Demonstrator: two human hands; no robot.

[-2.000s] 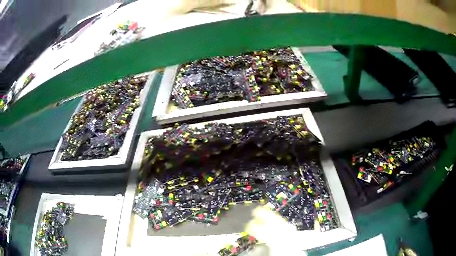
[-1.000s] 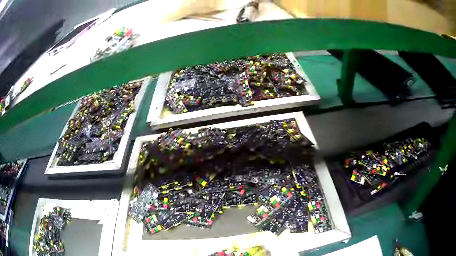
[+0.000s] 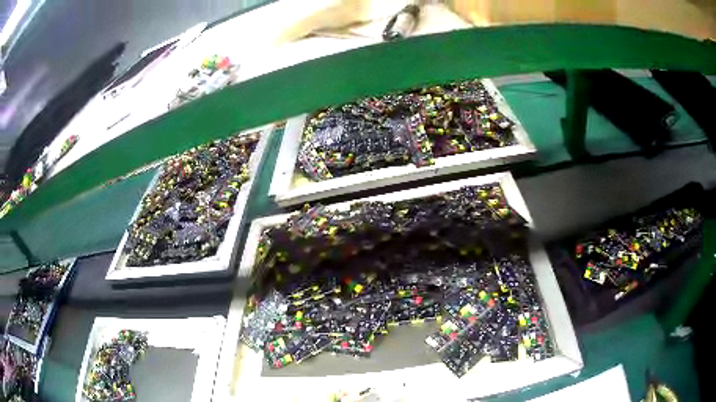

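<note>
Small dark circuit boards with red, green and yellow parts are heaped in the large white-framed centre tray (image 3: pixel 564 318). Its grey bottom shows near the front edge. At the picture's bottom edge, coloured parts of a board (image 3: pixel 341 395) show beside a pale blurred patch, perhaps my gloved right hand (image 3: pixel 386 391). It is cut off, and its grip cannot be told. My left hand is not in view. A small pile of boards lies in the front-left tray (image 3: pixel 174 369).
Two trays of boards stand behind, left (image 3: pixel 169 272) and centre (image 3: pixel 408 174). A black bin (image 3: pixel 569 275) with boards is at right. A green beam (image 3: pixel 353 69) crosses the view. A white sheet (image 3: pixel 585 390) and a yellowish-handled tool (image 3: pixel 662 392) lie front right.
The pale glove at the front of the centre tray has drawn back to the bottom edge, with the board parts beside it. The view has shifted, so the trays appear further right.
</note>
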